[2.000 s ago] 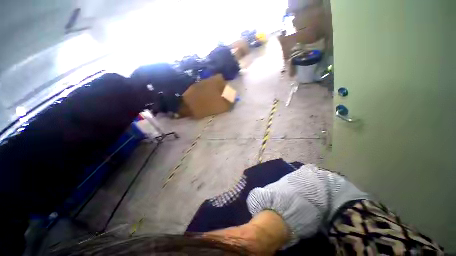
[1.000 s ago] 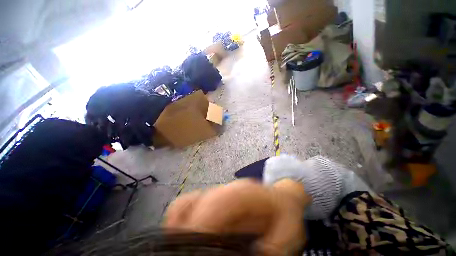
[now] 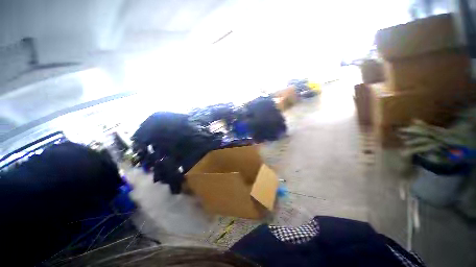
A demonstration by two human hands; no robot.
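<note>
A navy garment (image 3: 334,242) shows at the bottom edge, right of the middle, cut off by the picture's edge. A black-and-white checked lining (image 3: 295,232) shows at its neckline, and more check shows at its right side. Neither of my hands is in the picture, so what holds the garment is hidden. Dark hair covers part of the bottom edge.
An open cardboard carton (image 3: 224,190) stands on the floor ahead. Dark clothing heaps (image 3: 172,141) lie behind it, and a rack of dark clothes (image 3: 57,193) is at left. Stacked cartons (image 3: 417,78) and a grey bucket (image 3: 438,185) stand at right. The picture is blurred.
The carton looks nearer and the view has shifted, with the bucket now farther right. The bare hand and striped sleeve have left the picture. More of the navy garment shows than one second ago.
</note>
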